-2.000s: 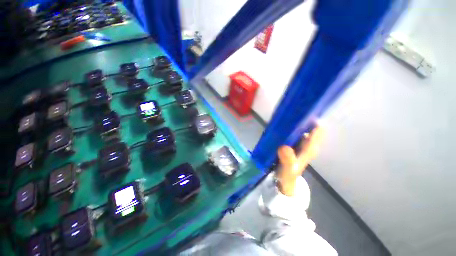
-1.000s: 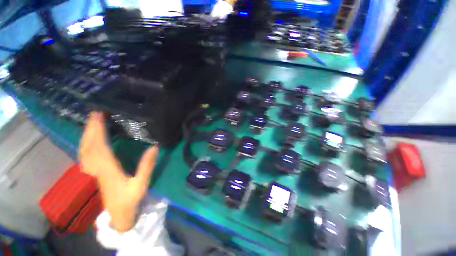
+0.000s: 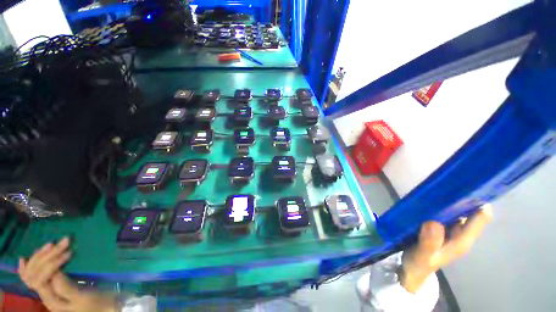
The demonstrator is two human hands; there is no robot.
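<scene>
Smartwatch units without straps stand in rows on the green shelf mat (image 3: pixel 262 247). Most show dark screens with small marks; one in the front row (image 3: pixel 240 209) has a bright white screen. The front-right watch (image 3: pixel 342 212) looks greyish. My left hand (image 3: pixel 49 274) is at the lower left, fingers spread over the shelf's front edge, holding nothing. My right hand (image 3: pixel 440 253) is at the lower right, its thumb and fingers on the lower edge of the slanting blue rack upright (image 3: pixel 481 170). Part of its grip is hidden.
A black box with bundled dark cables (image 3: pixel 55 134) fills the shelf's left side. More devices (image 3: pixel 235 36), an orange item (image 3: pixel 229 57) and a blue item (image 3: pixel 250 58) lie at the back. A red box (image 3: pixel 376 146) stands on the floor beyond the rack, near a white wall.
The view has swung right since one second ago. My left hand has come down from in front of the black box to the shelf edge. My right hand is in view again at the upright.
</scene>
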